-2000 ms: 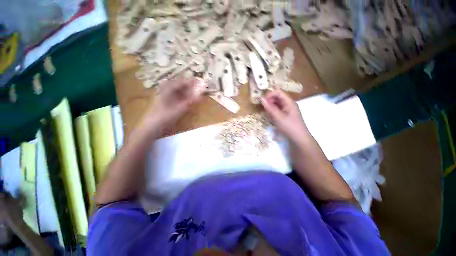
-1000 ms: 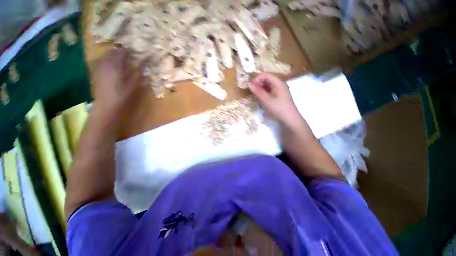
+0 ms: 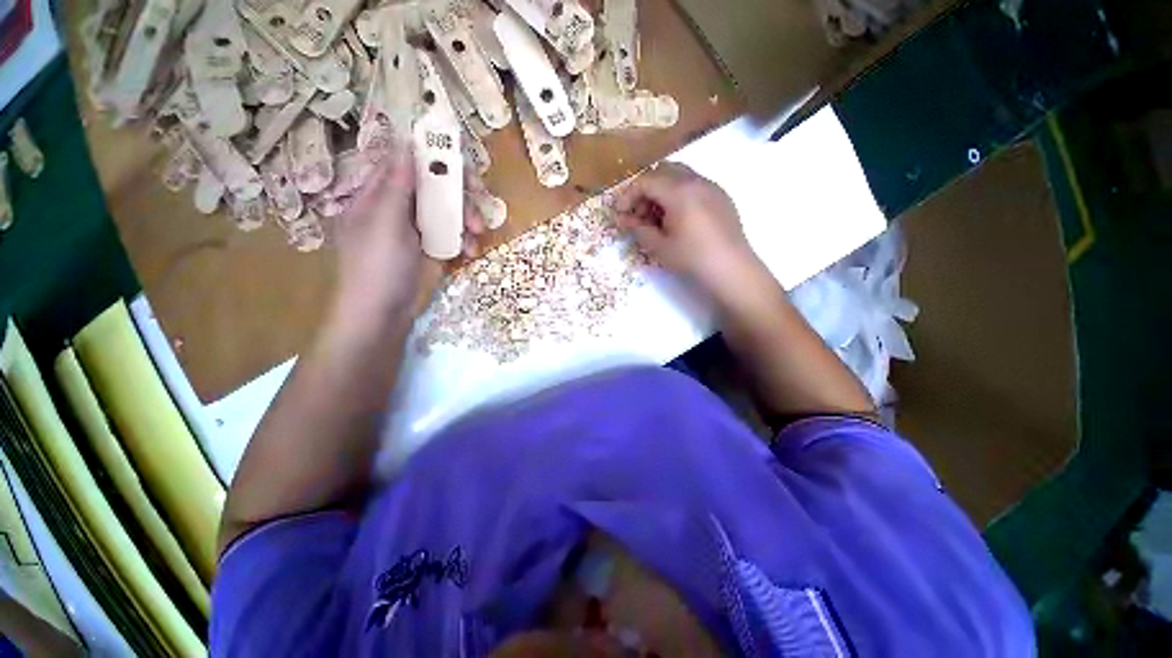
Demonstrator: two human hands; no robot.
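Observation:
My left hand (image 3: 386, 212) is at the lower edge of a large heap of beige strap tabs (image 3: 302, 97). It holds one pale tab (image 3: 441, 180) with dark holes and printed marks, lying lengthwise by the fingers. My right hand (image 3: 662, 212) is over the white sheet (image 3: 810, 193), fingertips pinched together at the right edge of the small tan bits (image 3: 527, 289). Whether a bit is between those fingertips is too small to tell.
Brown cardboard (image 3: 244, 309) lies under the heap. Yellow boards (image 3: 135, 411) stand at the lower left. A brown carton (image 3: 983, 334) with white scraps (image 3: 861, 302) is at the right. Part of another person's arm (image 3: 39, 630) shows at the lower left corner.
My left hand has come from the left, away from the heap's side, to the tab it now holds. My right hand stays near the small bits. The view has shifted.

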